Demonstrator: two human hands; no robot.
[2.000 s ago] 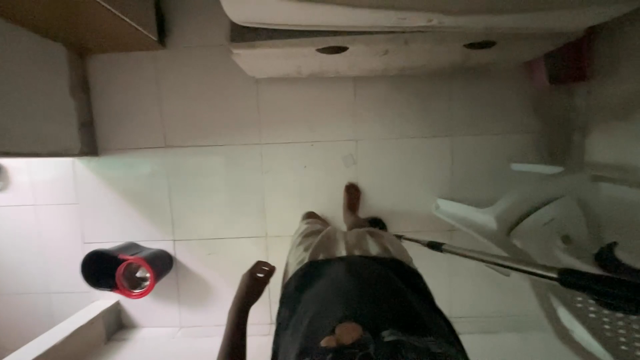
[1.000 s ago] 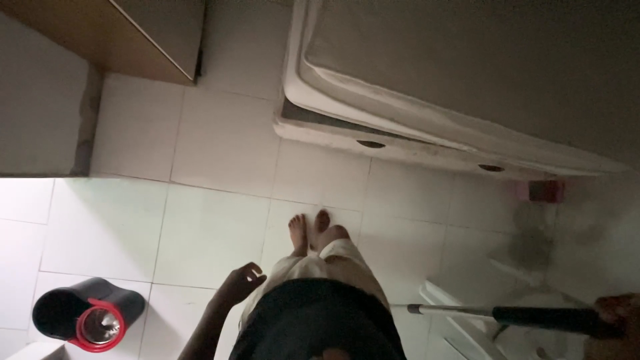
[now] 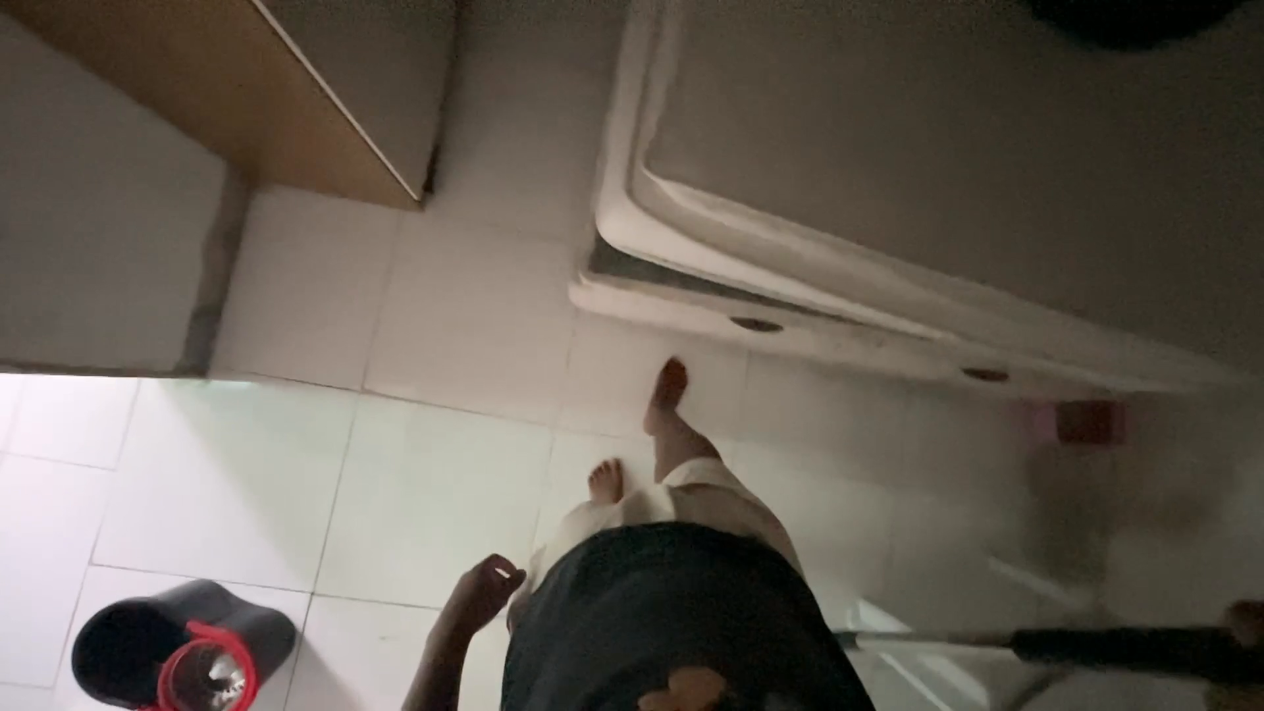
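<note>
My left hand [image 3: 489,590] hangs beside my pale shorts, fingers loosely curled and holding nothing. At the right edge, my right hand [image 3: 1244,624] is partly in view, on the black grip [image 3: 1126,652] of a metal pole [image 3: 928,642]. The pole runs left behind my dark shirt, and its far end is hidden. In the lower left stands a black mop bucket [image 3: 128,642] with a red-rimmed wringer basket [image 3: 209,676]. My bare feet are on the pale tiled floor [image 3: 444,494], one ahead of the other.
A large, pale, mattress-like slab [image 3: 908,178] lies on a base [image 3: 839,341] with dark oval openings, ahead and right. Wooden furniture [image 3: 296,128] stands upper left. A small red object [image 3: 1086,422] is on the floor at right. White plastic chair parts [image 3: 918,662] show dimly at lower right.
One foot has stepped ahead of the other, toward the base of the slab. My left hand stays low at my side, and my right hand keeps to the pole's grip. The view has turned and moved.
</note>
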